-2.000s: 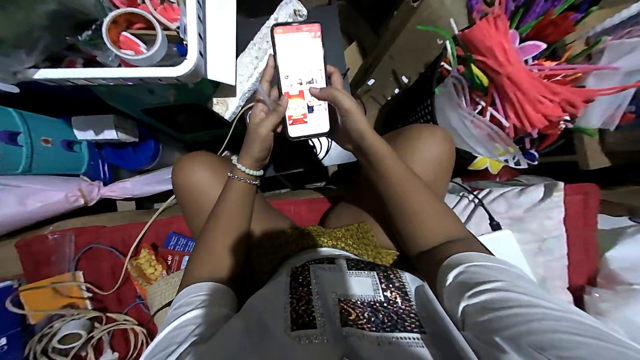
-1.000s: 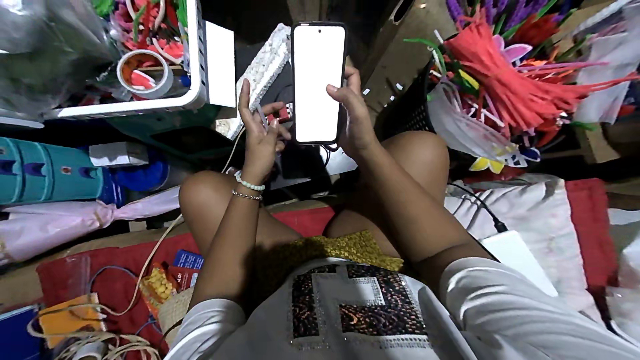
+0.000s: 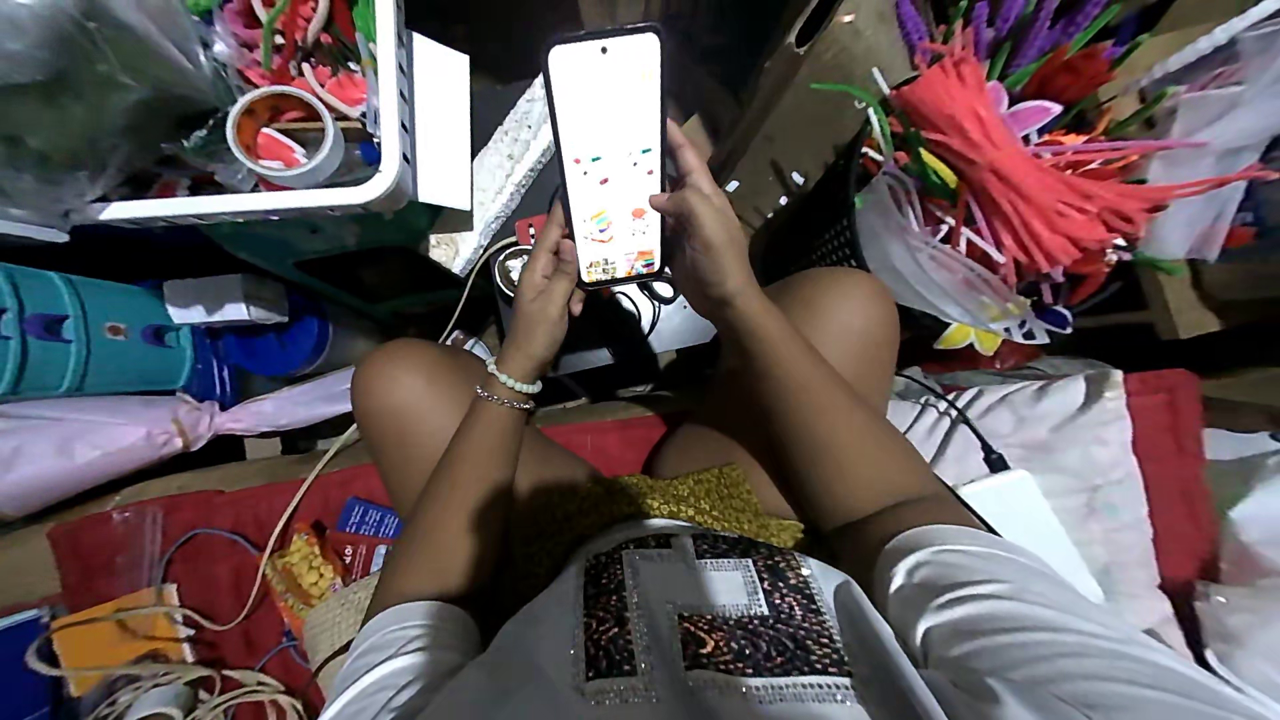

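A smartphone (image 3: 608, 150) with a lit, mostly white screen showing small coloured pictures is held upright above the lap, tilted slightly. My left hand (image 3: 545, 280) grips its lower left edge, the fingers partly behind it. At the lower right side, my right hand (image 3: 705, 225) holds the phone, its thumb at the screen's edge. A beaded bracelet (image 3: 513, 378) and a chain bracelet (image 3: 505, 401) circle my left wrist. Behind the phone, a white speckled foam-like block (image 3: 500, 170) and dark cables are partly hidden.
At upper left, a white plastic basket (image 3: 398, 110) holds a tape roll (image 3: 285, 135) and craft pieces. Red pipe cleaners (image 3: 1030, 160) fill a black mesh basket (image 3: 820, 225) on the right. A white device (image 3: 1035, 530) with a cable lies right; a coiled cord (image 3: 190, 680) lies lower left.
My left hand, apart from the phone with fingers spread one second ago, now grips its lower left edge. The screen has gone from blank white to showing small coloured pictures.
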